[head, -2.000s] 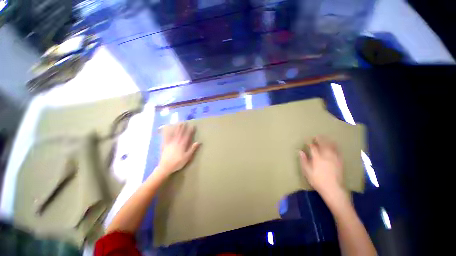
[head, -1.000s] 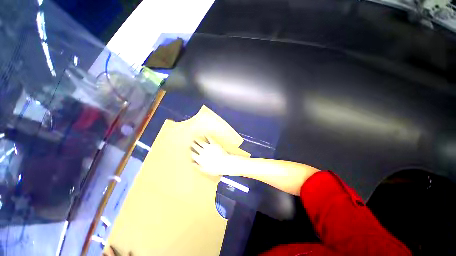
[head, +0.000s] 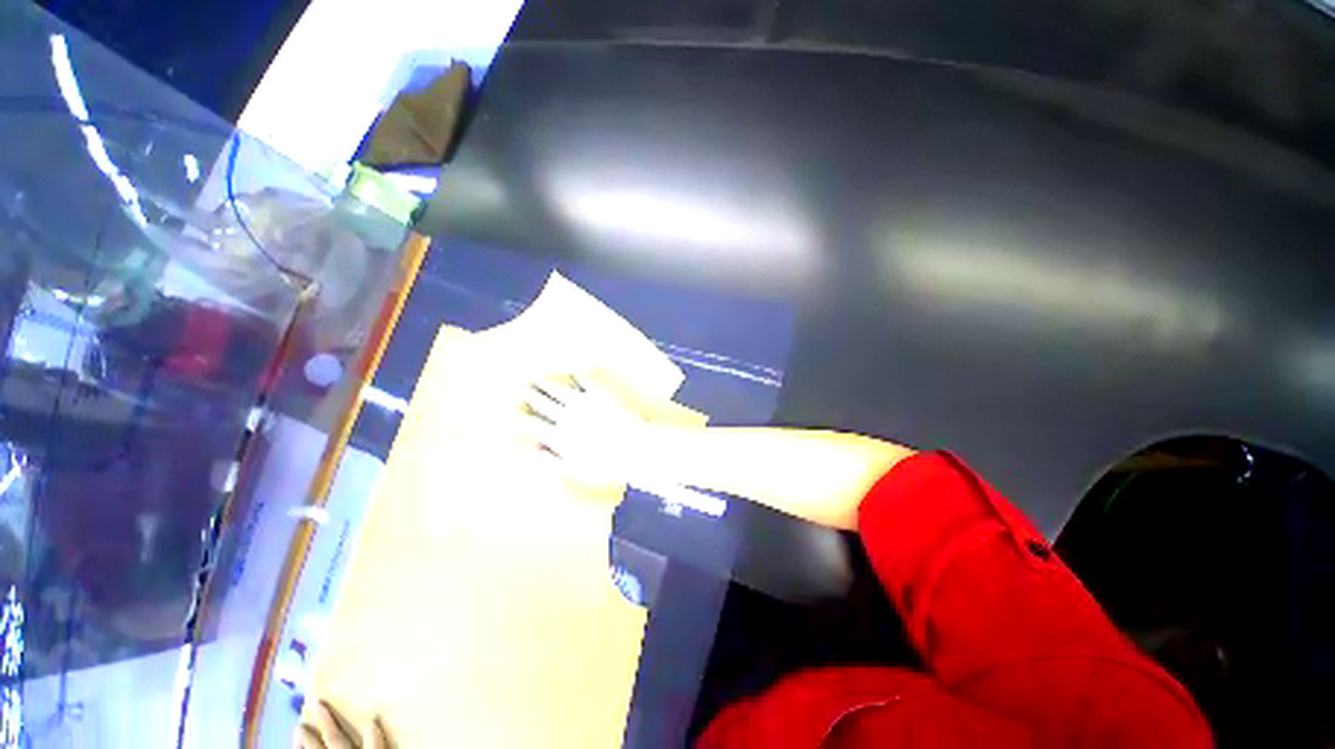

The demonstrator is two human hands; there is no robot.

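A large cut fabric panel, pale yellow in the glare, lies flat on the blue-tinted clear template. It has a curved notch at its top edge and another on its right edge. My right hand rests flat on the panel's upper part, fingers a little spread, gripping nothing. My left hand is cut off by the bottom edge; only its fingers show, on the panel's left edge. The transparent template top sheet is lifted at the left, beyond the orange-brown hinge strip.
The glossy black machine table spreads to the right, with a dark curved cutout at the lower right. A dark brown folded piece lies at the upper left by a white surface.
The view has turned, so the panel now runs lengthwise up the picture. In the last second the scene has shifted slightly up and left; my right hand stays on the panel.
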